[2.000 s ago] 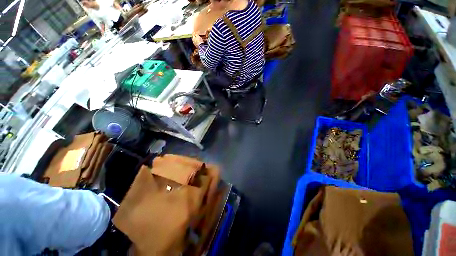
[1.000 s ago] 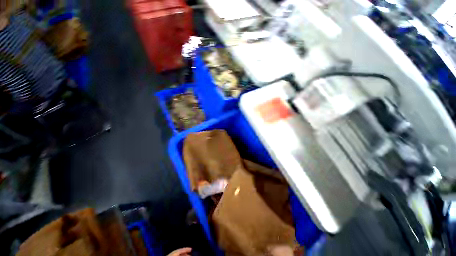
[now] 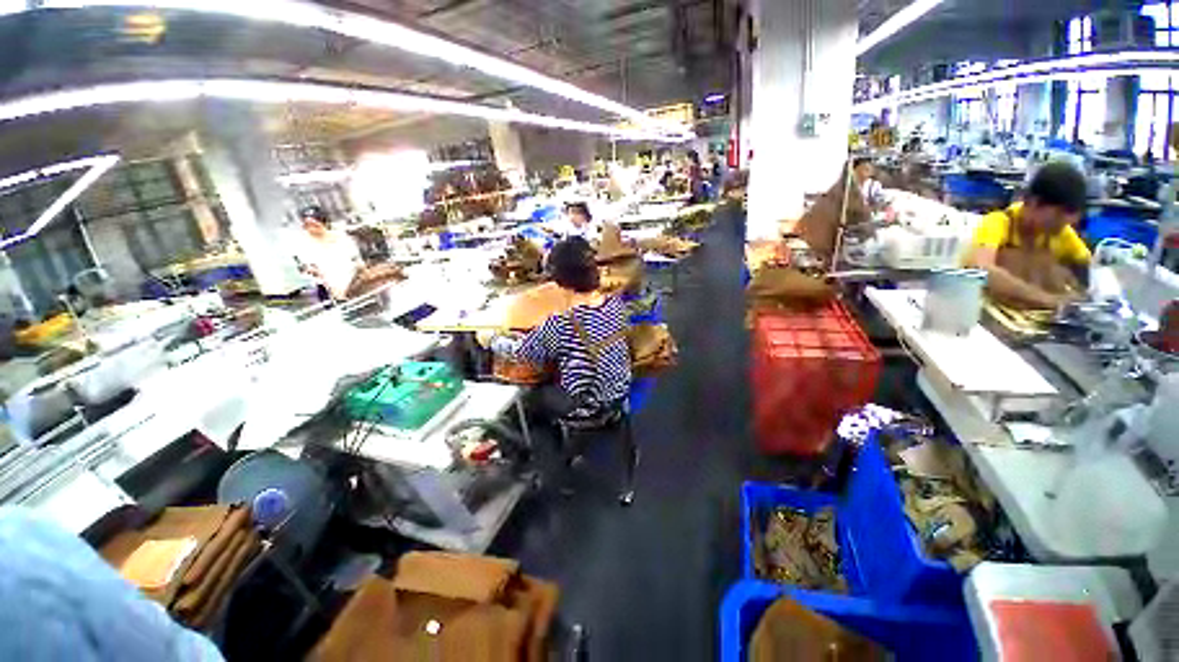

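Neither of my hands is in view. A light blue sleeve [image 3: 91, 582] fills the lower left edge. Nearest in front of me, a pile of brown tote bag bodies [image 3: 427, 614] lies at the bottom, cut off by the edge, with a small pale spot on the front one. Another brown stack [image 3: 194, 550] with a pale sheet on top is at the left. A brown bag body [image 3: 808, 634] lies in a large blue bin [image 3: 931, 623] at the lower right.
A smaller blue bin [image 3: 786, 494] holds brown scraps. A red crate [image 3: 815, 388] stands behind it beside the dark aisle. A person in a striped top [image 3: 588, 349] sits beyond the green box [image 3: 403, 392]. A person in yellow [image 3: 1034, 246] works at the right.
The view swung right and down, then back left and up, now showing the far floor and ceiling lights. The fingers at the bottom edge one second ago are out of view.
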